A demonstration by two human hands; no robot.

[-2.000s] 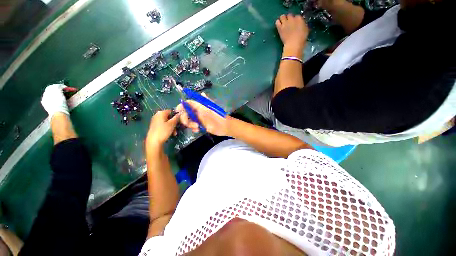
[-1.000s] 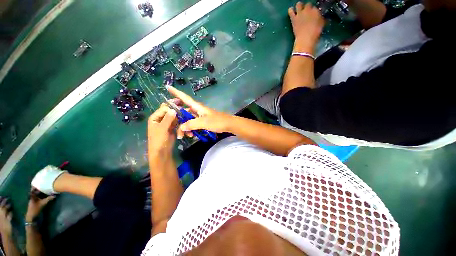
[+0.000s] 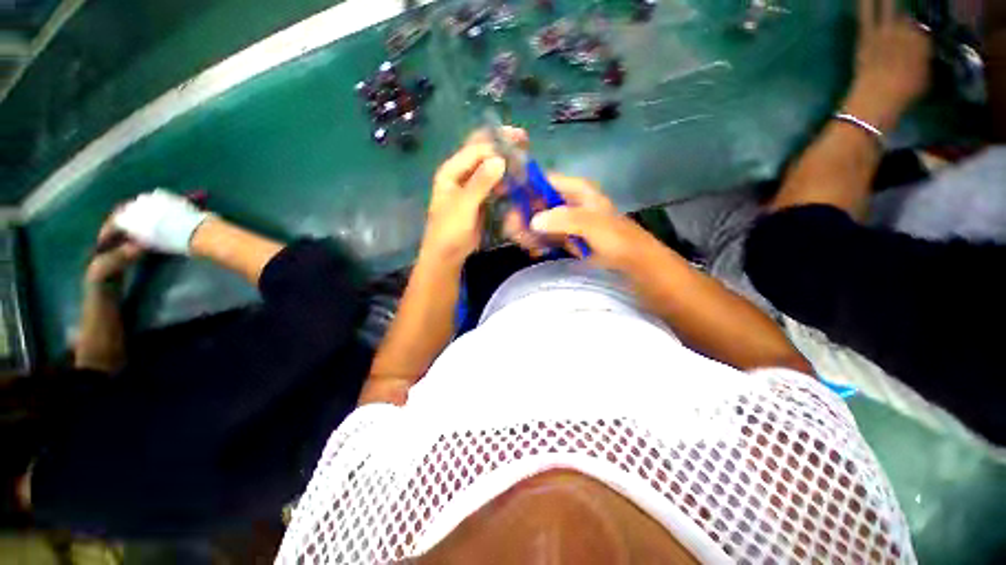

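My right hand holds blue-handled cutters, with the jaws pointing up and left beside my left fingers. My left hand is raised with its fingertips pinched together at the jaws; a small piece may be between them, but blur hides it. Beyond my hands lie circuit boards in a loose cluster. One board lies apart, nearer to me. A pile of small dark components lies left of the boards.
A pale curved rail runs behind the green bench. A neighbour's white-gloved hand is at left. Another neighbour's bare hand and braceleted wrist are at upper right, near dark boards. Thin pale strips lie right of the cluster.
The camera view has swung left, so the bench items appear further right and higher. My hands stay together at the cutters. The gloved neighbour's hand first moved back along the bench, towards another bare hand.
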